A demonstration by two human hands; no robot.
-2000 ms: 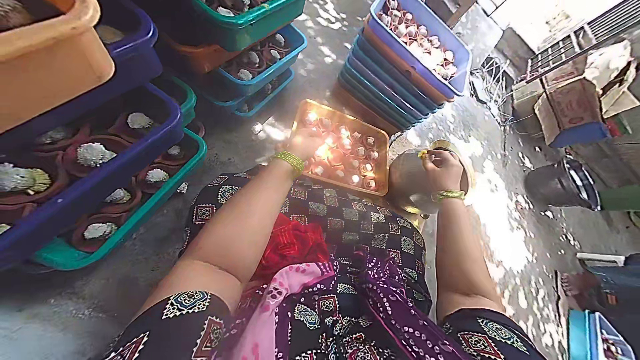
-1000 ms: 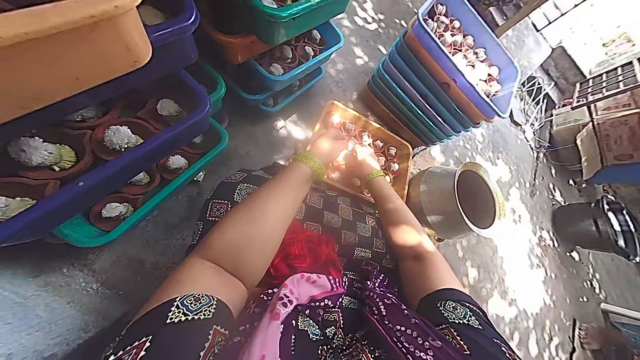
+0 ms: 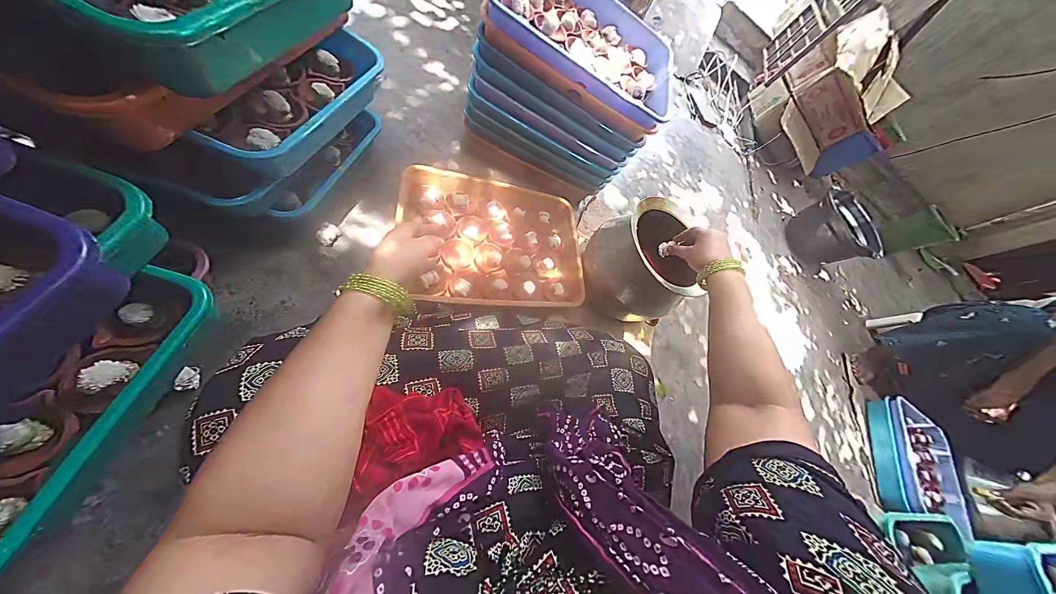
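Observation:
An orange plastic tray point(image 3: 573, 285) stands on the ground before my knees, holding several small clay pots point(image 3: 488, 257) with whitish pieces on them. My left hand point(image 3: 408, 252) lies over the tray's left side, at the pots; whether it grips one is hard to tell. To the tray's right, a round metal pot point(image 3: 610, 268) leans with its mouth toward me, dark inside. My right hand point(image 3: 697, 247) is at that mouth, pinching a small white piece point(image 3: 663, 248) between the fingertips.
Stacked plastic trays point(image 3: 553, 107) rise behind the orange tray. More trays of clay pots with white tops, one with a green rim point(image 3: 177, 346), stand at left. A black bucket point(image 3: 833, 231) and cardboard box point(image 3: 825, 115) are at right. Another person point(image 3: 973, 355) sits at lower right near blue tubs.
My right hand has moved right, from over the orange tray to the metal pot's mouth, and now holds a white piece. My left hand has stayed at the tray.

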